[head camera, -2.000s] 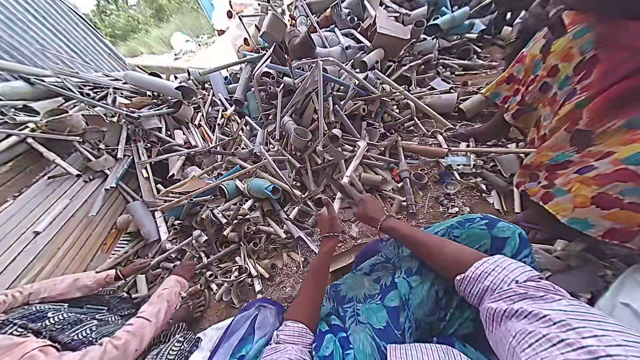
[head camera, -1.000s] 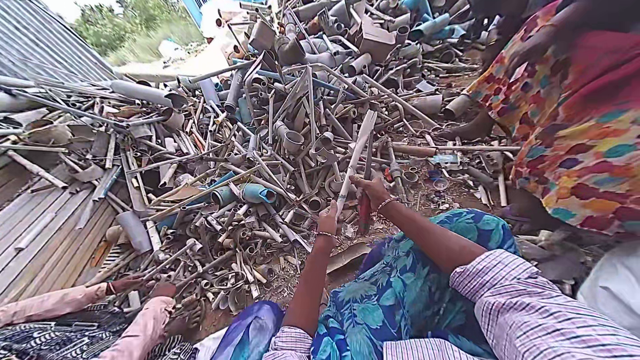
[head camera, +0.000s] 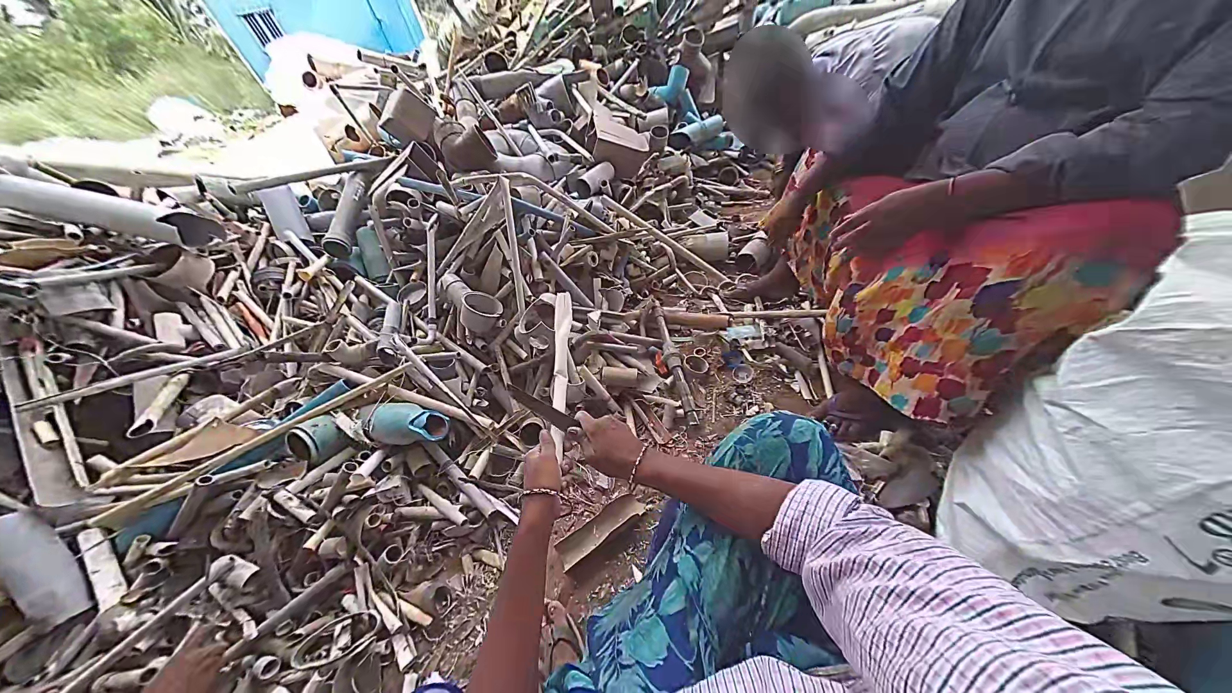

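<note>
My left hand (head camera: pixel 542 466) is closed around the lower end of a whitish plastic strip or split pipe (head camera: pixel 561 351), which points up and away over the scrap. Just to its right, my right hand (head camera: pixel 608 445) grips a knife-like tool with a dark flat blade (head camera: pixel 542 407); the blade slants up-left across the strip. The tool's handle is hidden in my fingers. A curved brownish plastic piece (head camera: pixel 602 531) lies on the soil below my right wrist. Left of my hands, a blue pipe piece (head camera: pixel 404 423) rests among mixed scrap pipes.
A large heap of scrap pipes and fittings (head camera: pixel 462 308) spreads ahead and left. A person in a patterned skirt (head camera: pixel 953 318) crouches at the right, beside a large white sack (head camera: pixel 1107 452). Part of another person's hand (head camera: pixel 188 666) shows at the lower left.
The dark blade, pointing down beside the strip one second ago, now lies across it. Two seconds ago neither strip nor blade stood out in my hands. The view has swung right.
</note>
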